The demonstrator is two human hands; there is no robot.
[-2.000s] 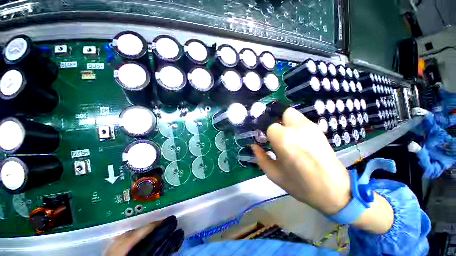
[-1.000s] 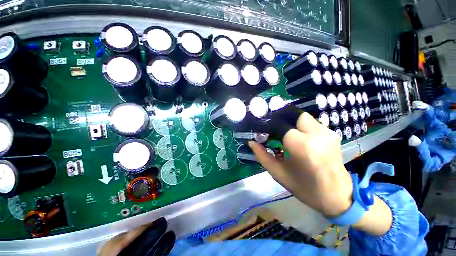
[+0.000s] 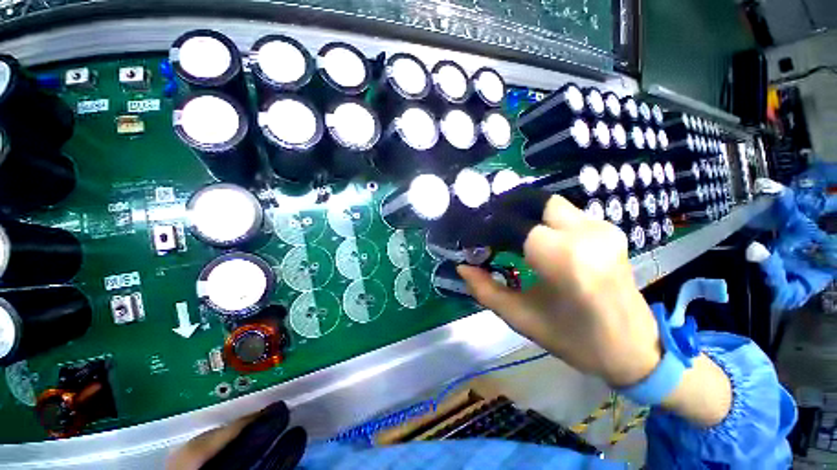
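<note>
A long green circuit board (image 3: 165, 367) bears rows of black capacitors with white tops (image 3: 291, 121). Pale round empty footprints (image 3: 358, 258) lie left of my right hand. My right hand (image 3: 574, 289) reaches over the board from the right, with black covering on its extended fingers. Its fingers and thumb are around a capacitor (image 3: 474, 254) in the lower rows; the fingers partly hide it. My left hand (image 3: 220, 442) is at the bottom edge near the rail, partly cut off. Its fingers look black; whether it holds anything cannot be told.
A metal rail (image 3: 358, 374) runs along the board's near edge. Below it are a coiled blue cord (image 3: 384, 421) and an open carton with dark parts (image 3: 496, 424). A clear tray (image 3: 541, 27) is behind. Other workers' blue sleeves (image 3: 775, 275) show at the far right.
The board has shifted left and slightly up in view. My right hand has moved slightly right, and a third white top now shows beside its black-covered fingers. My left hand has shifted slightly left.
</note>
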